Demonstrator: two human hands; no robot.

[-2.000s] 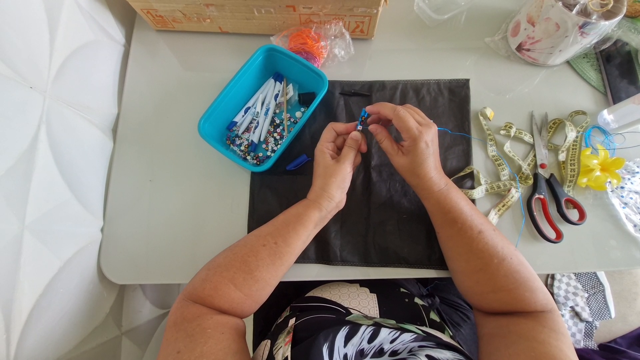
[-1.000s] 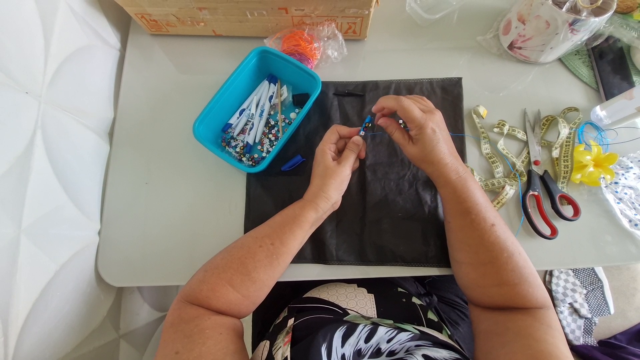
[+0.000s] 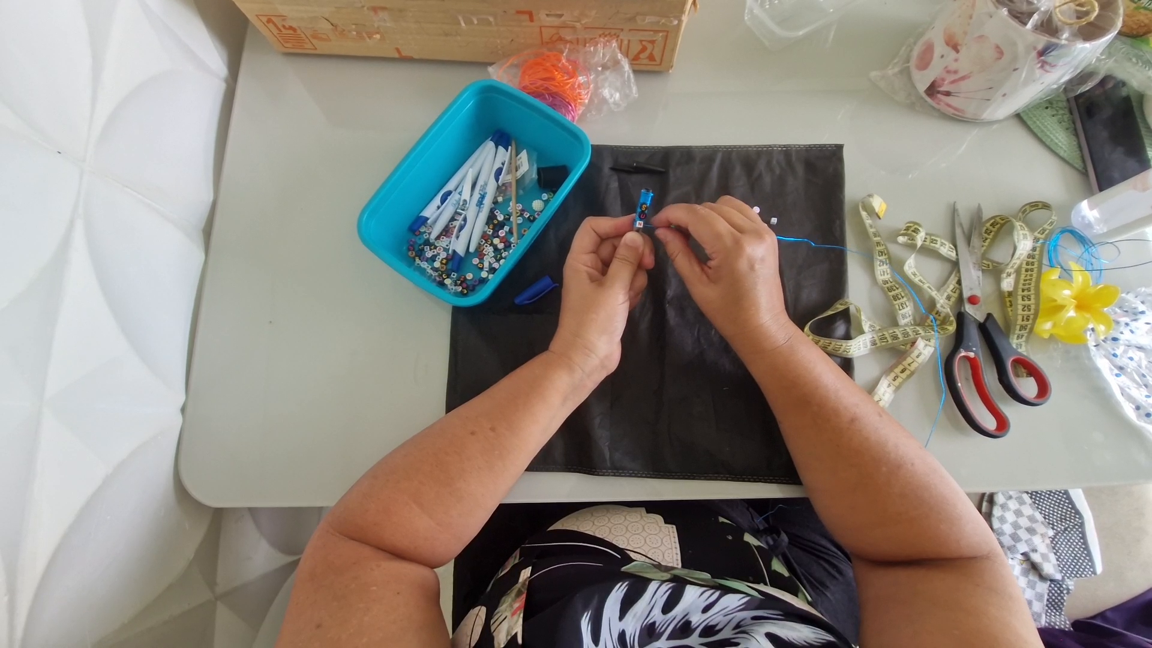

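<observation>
My left hand [image 3: 607, 279] holds a small blue stick-like piece with beads on it [image 3: 643, 209] upright between thumb and fingers, over a black cloth mat [image 3: 702, 378]. My right hand [image 3: 724, 261] pinches at its right side, apparently on the thin blue cord [image 3: 814, 243], which runs right past the measuring tape. A few small white beads [image 3: 765, 216] show just beyond my right hand. Left of the hands, a turquoise plastic tub [image 3: 382, 247] contains white pens with blue ends [image 3: 481, 202], a thin wooden stick [image 3: 514, 193] and many loose beads [image 3: 495, 247]. A blue pen cap [image 3: 535, 290] lies beside the tub.
A cardboard box [image 3: 468, 31] and a bag of orange cord [image 3: 553, 81] lie behind the tub. At right are a yellow measuring tape [image 3: 886, 337], scissors [image 3: 972, 306], a yellow flower [image 3: 1075, 304], a phone [image 3: 1109, 135] and a patterned container [image 3: 976, 58]. A black cap-like piece [image 3: 639, 168] lies on the mat.
My right hand, a little apart from the beaded piece one second ago, is now close against its side. My left hand still holds the piece.
</observation>
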